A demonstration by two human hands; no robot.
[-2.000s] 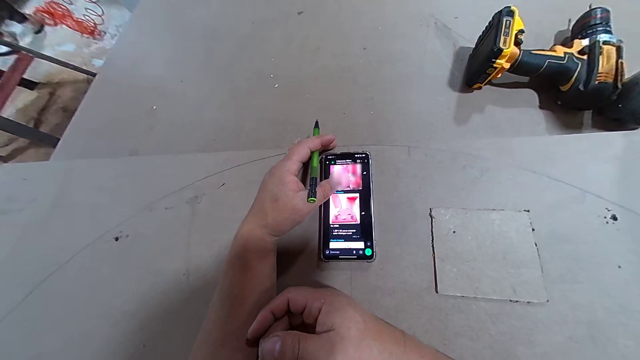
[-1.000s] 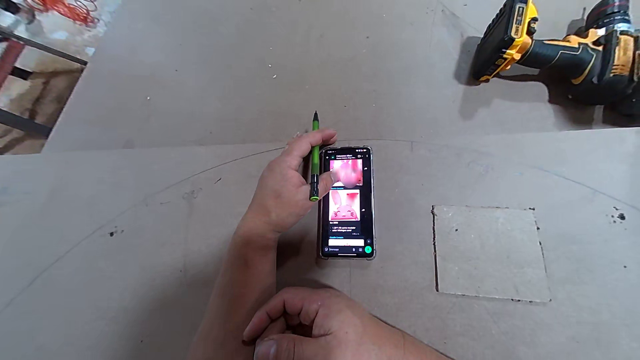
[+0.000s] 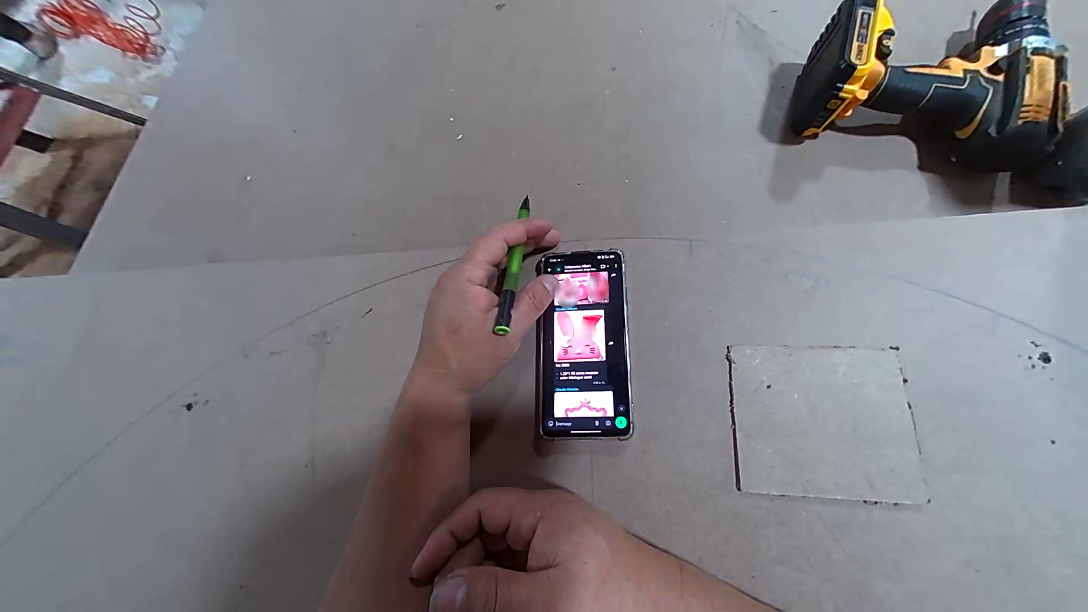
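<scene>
A smartphone (image 3: pixel 585 374) in a clear case lies face up on large grey-brown boards, its lit screen showing a chat with pink pictures. My left hand (image 3: pixel 476 310) rests at its left edge, the thumb over the screen's upper left. Between thumb and fingers it holds a green and black pen (image 3: pixel 513 270), tip pointing away from me. Nearer to me, my right hand (image 3: pixel 523 552) is loosely curled beside the left forearm, with no object visible in it. A long pencil-drawn arc (image 3: pixel 340 299) crosses the board and passes just beyond the phone.
A yellow and black cordless power tool (image 3: pixel 943 98) lies at the upper right. On the right, a squarish piece (image 3: pixel 824 425) has dark, rough edges in the board. Past the board's upper left edge are dark metal bars (image 3: pixel 72 98) and a tangled orange cord (image 3: pixel 106 30) on the floor.
The pictures on the phone's screen have scrolled upward, and part of another pink picture shows at the bottom. Both hands have stayed nearly in place, the pen still in the left.
</scene>
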